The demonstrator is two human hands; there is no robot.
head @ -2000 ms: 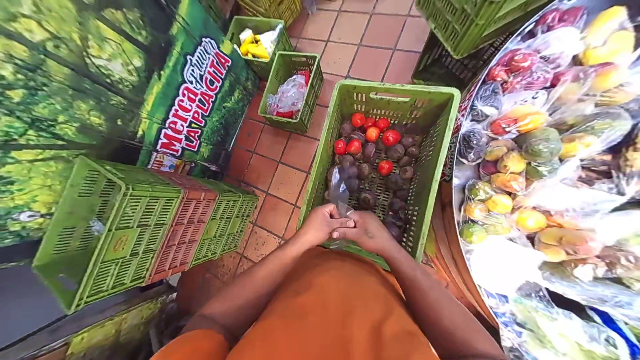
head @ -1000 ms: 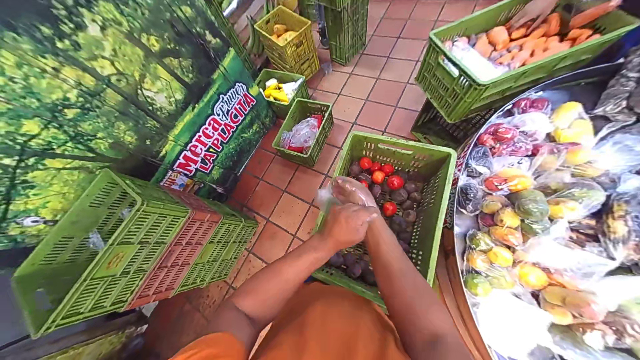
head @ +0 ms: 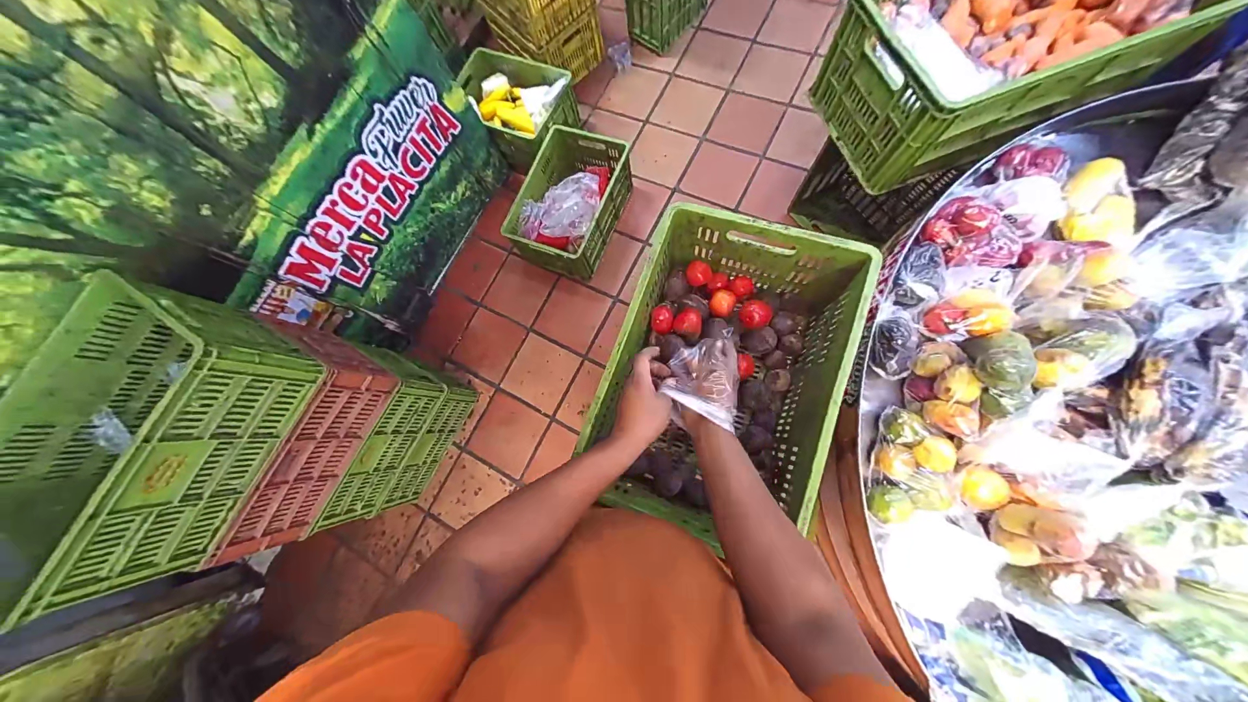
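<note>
My right hand (head: 710,375) is inside a clear plastic bag (head: 717,409), low over the produce in a large green plastic crate (head: 853,255). The bag's open edge lies around my wrist; whether the fingers are closed on anything cannot be told. Just left of it, my left hand (head: 643,395) is by the bag's edge, and its thumb and fingers seem to pinch the plastic. Several red tomatoes (head: 755,313) lie at the far end of the crate among many dark, round purple-brown fruits or vegetables (head: 759,394). Both forearms cross the crate's near side.
Stacked green and reddish crates (head: 292,468) stand at left. Ahead are a small crate (head: 624,185) with bagged red items and another (head: 468,73) with yellow produce. A crate of carrots (head: 936,112) stands at upper right, beside a round display of bagged fruit (head: 1004,361).
Two seconds ago both hands held the plastic together over the crate's near end. Now the bag covers my right hand, which is lower over the produce than a second ago.
</note>
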